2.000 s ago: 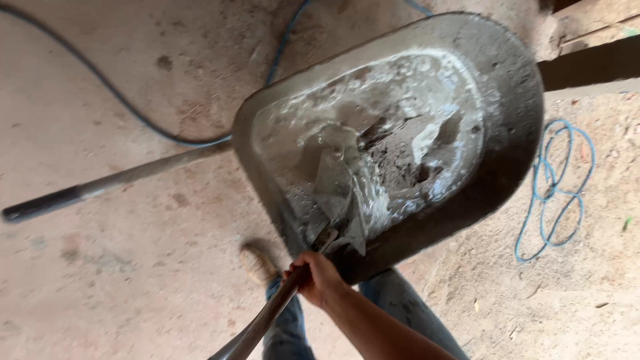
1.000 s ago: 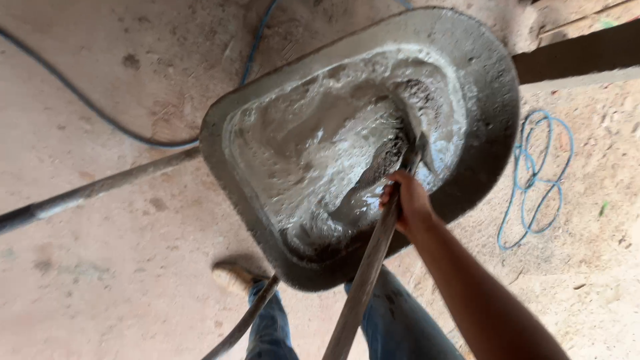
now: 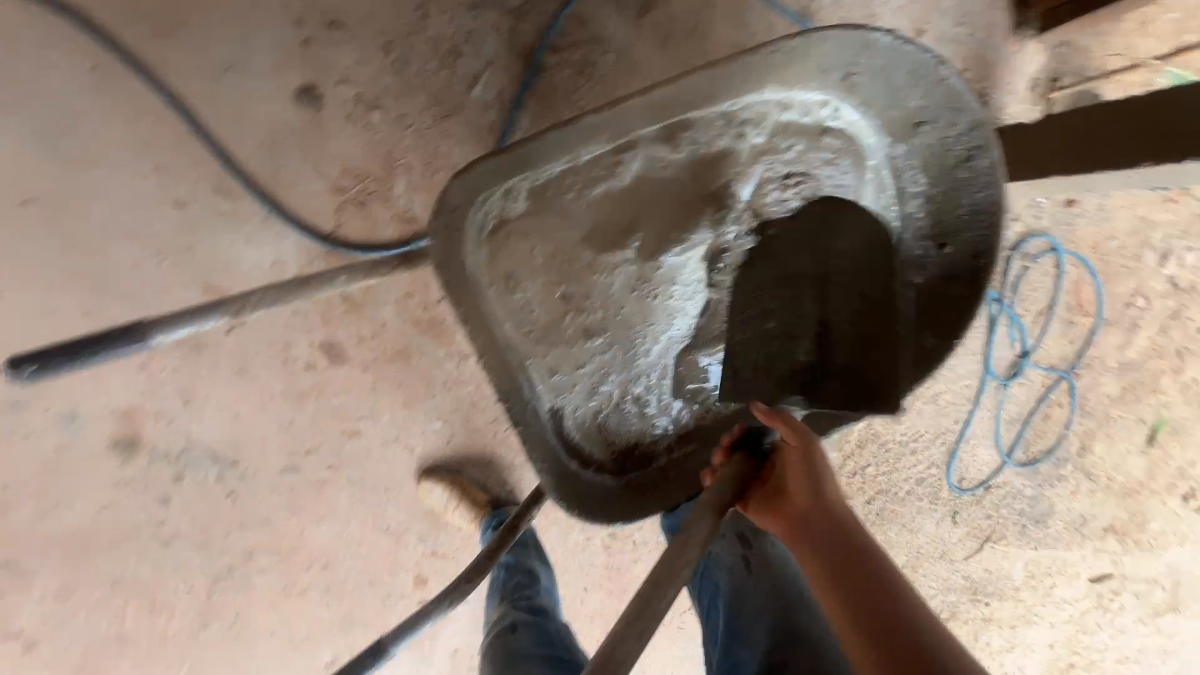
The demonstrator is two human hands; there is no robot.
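Gripped in my right hand (image 3: 773, 473) is a shovel by its wooden handle (image 3: 670, 572), close to the blade socket. The handle runs down and out of the bottom edge. Its broad dark blade (image 3: 816, 309), rounded end away from me, covers the right part of a wheelbarrow tray (image 3: 506, 403). Wet grey mortar or concrete mix (image 3: 600, 291) lies in the tray, with a ridge and some pale liquid beside the blade. Whether the blade touches the mix, I cannot tell. My left hand is outside the frame.
Two wheelbarrow handles (image 3: 281, 292) stick out to the left and lower left. A dark hose (image 3: 206, 141) crosses the floor at upper left. Thin blue hose or cord (image 3: 1069, 375) lies coiled at right, near a dark beam (image 3: 1106, 136). My shoe (image 3: 455, 497) and jeans are below the tray.
The shovel blade, partly in the mix in the earlier frames, now shows whole, broad and dark. The mix's surface has shifted. My right hand still holds the handle.
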